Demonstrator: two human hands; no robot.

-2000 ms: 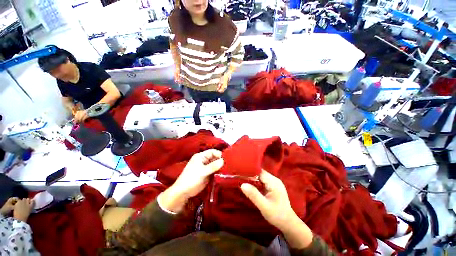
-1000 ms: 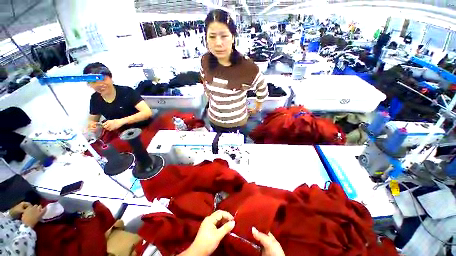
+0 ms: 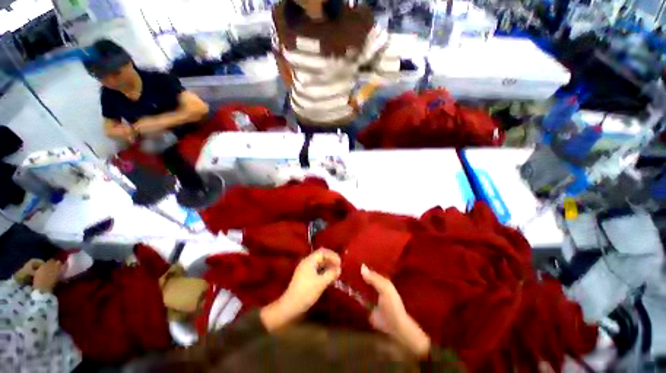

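Dark red knit garment pieces (image 3: 467,269) lie heaped on the white table in front of me, with a thin pale line along one edge between my hands. My left hand (image 3: 310,284) has thumb and fingertips pinched together at the left end of this pale edge. My right hand (image 3: 387,302) lies at the right end of the edge, thumb raised over the red fabric; blur hides how its fingers hold it. A white sewing machine (image 3: 270,154) with a black band stands just behind the heap.
A person in a striped top (image 3: 321,73) stands behind the machine. A person in black (image 3: 146,98) sits at left. A third person's hands (image 3: 44,273) are at the left edge. More red garments (image 3: 431,120) are heaped behind. A phone (image 3: 98,229) lies on the left table.
Since one second ago the view has tilted down, so the table and hands appear higher. Compared with two seconds ago, the red piece has been lowered onto the heap. The seated person's head is bent down again.
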